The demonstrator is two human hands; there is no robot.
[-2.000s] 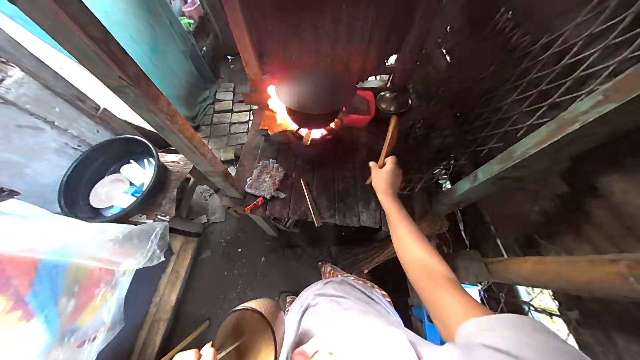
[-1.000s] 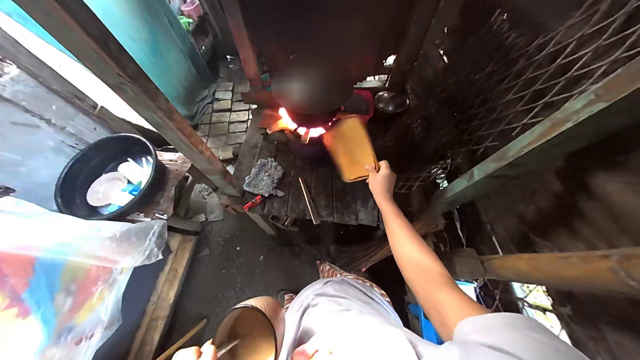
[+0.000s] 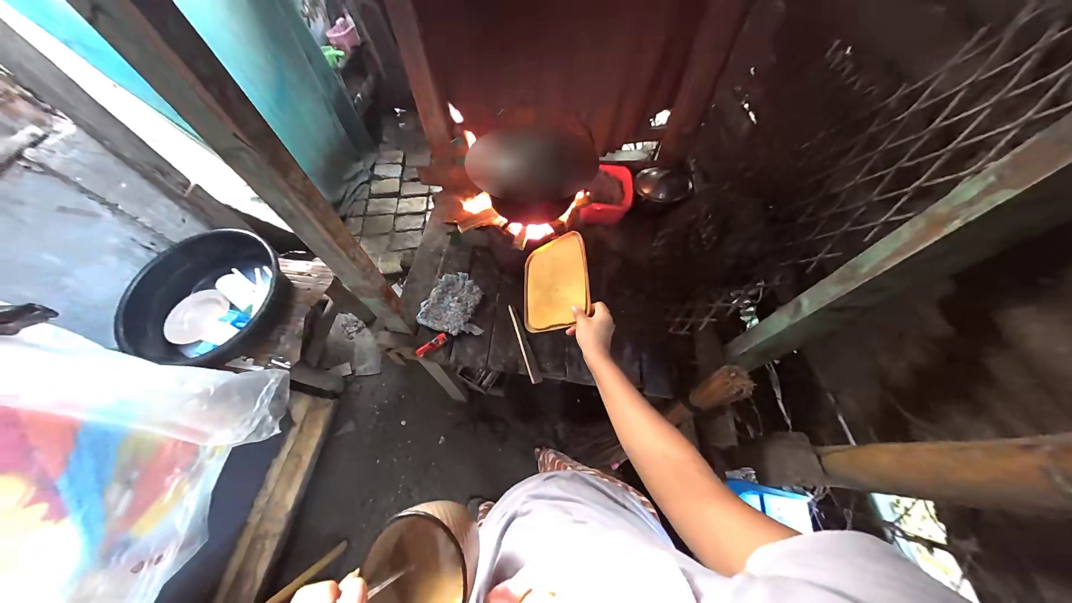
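Note:
My right hand (image 3: 593, 330) grips the lower right corner of a flat, yellow-tan rectangular board (image 3: 557, 283), its broad face turned up. The board is just in front of the open fire (image 3: 532, 230), which burns under a dark, blurred round pot (image 3: 533, 163). At the bottom edge, my left hand (image 3: 332, 590) is partly cut off, with its fingers at the rim of a brown, bowl-like container (image 3: 419, 557). A thin pale utensil (image 3: 389, 579) shows inside it; what exactly the left hand holds is unclear.
On the wooden platform (image 3: 494, 343) lie a crumpled grey cloth (image 3: 452, 303), a thin stick (image 3: 525, 345) and a small red object (image 3: 431, 344). A red container (image 3: 610, 194) and metal bowl (image 3: 663, 184) stand beside the fire. Left are a black basin (image 3: 138, 314), a post and plastic sheeting (image 3: 243, 410).
My right hand held the board edge-on at first. The board then turned its broad face up beside the fire and now sits more upright in view. The flames have shifted; my left hand stays low.

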